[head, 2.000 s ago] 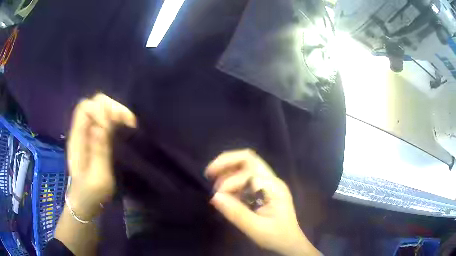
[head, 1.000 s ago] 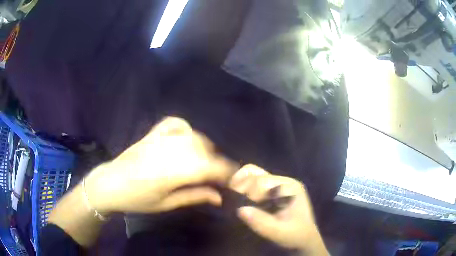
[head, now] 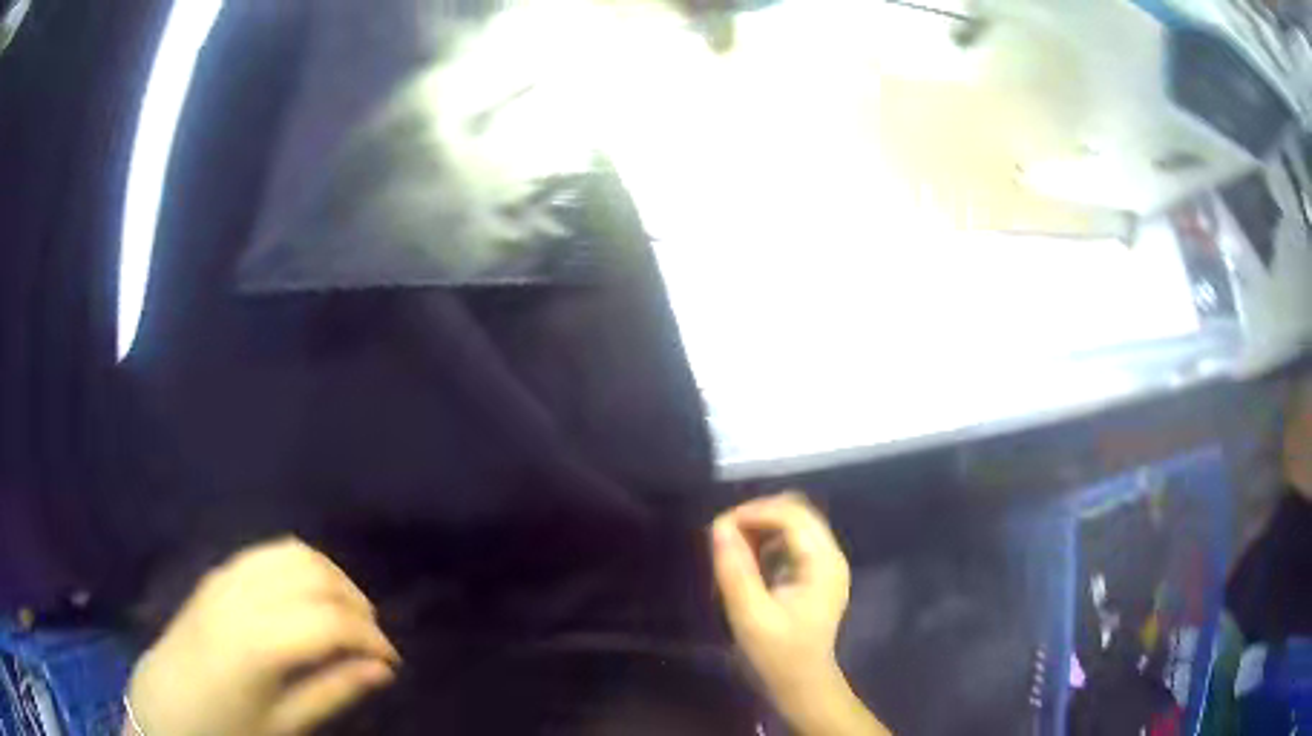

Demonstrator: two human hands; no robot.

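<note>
A large dark cloth (head: 432, 417) covers the left side and the lap. A greyish, slightly shiny flap (head: 345, 216) lies on it below the glare of the lamp. My left hand (head: 274, 640) is blurred at the lower left over the cloth, fingers curled; whether it pinches the cloth cannot be told. My right hand (head: 784, 590) is right of the cloth, just below the table's front edge, with fingers curled round a small dark object that looks like the thread snips. The blades are not clear.
The white machine table (head: 921, 316) is at the upper right, washed out by glare. A blue basket (head: 1058, 618) with small items stands at the lower right, and another blue basket (head: 72, 669) at the lower left. Part of a person (head: 1288, 518) shows at the right edge.
The view has swung right, showing more of the table and the right basket. My hands were close together over the cloth and are now apart, both lower in the picture.
</note>
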